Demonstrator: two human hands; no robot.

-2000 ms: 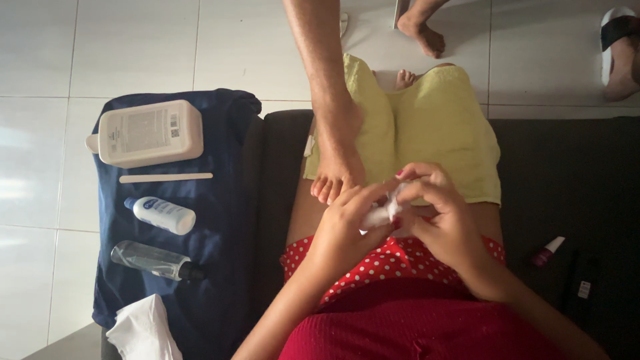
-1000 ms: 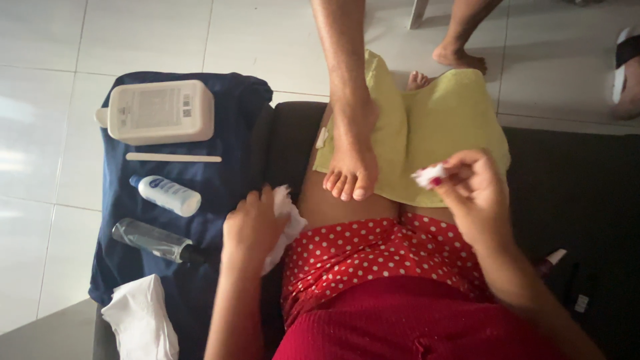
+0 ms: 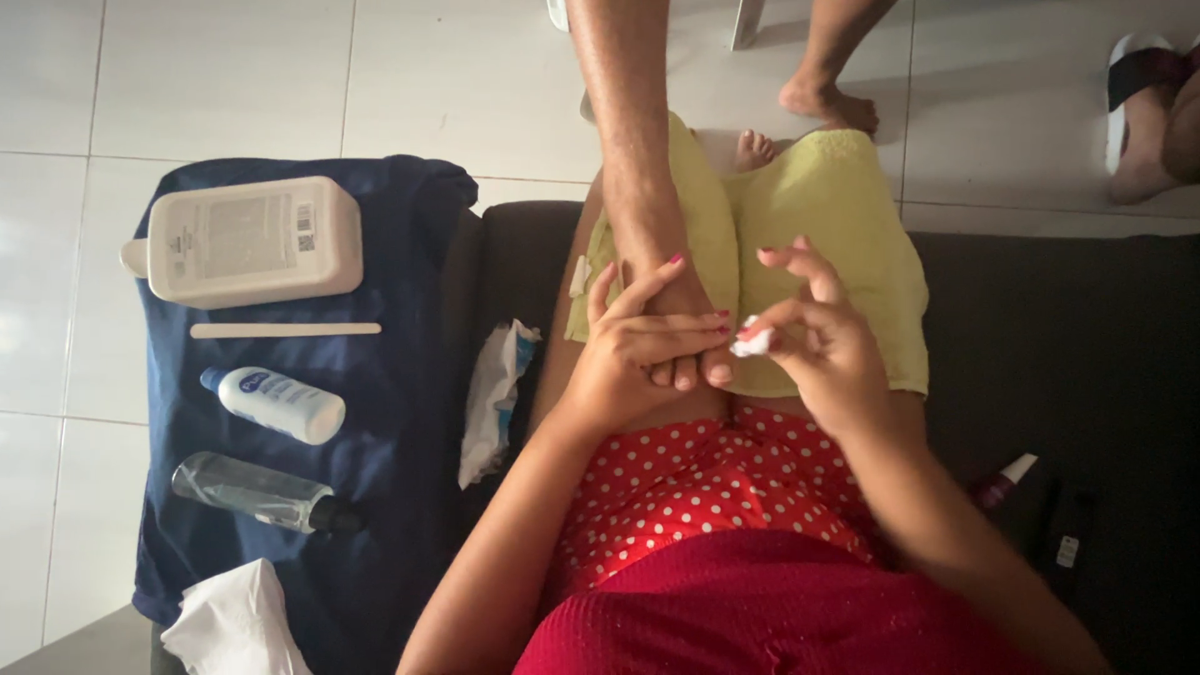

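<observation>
My left hand [image 3: 637,352] lies over the top of another person's bare foot [image 3: 661,239], its fingers spread across the foot near the toes. Between the fingertips of my right hand [image 3: 830,347] is a small white cotton piece [image 3: 751,338], held just right of the big toe. Under the foot, a yellow towel [image 3: 825,253] covers my lap. To the left of my thigh lies a crumpled white and blue plastic packet [image 3: 497,403].
On a navy cloth [image 3: 394,394] at left are a large beige bottle [image 3: 255,242], a wooden stick [image 3: 286,330], a white bottle with a blue cap [image 3: 277,403], a clear bottle [image 3: 253,492] and white tissue [image 3: 234,623]. A nail polish bottle [image 3: 1006,481] lies right.
My left hand has let go of the white packet and moved right onto the foot. My right hand has brought the cotton piece left, close to the toes.
</observation>
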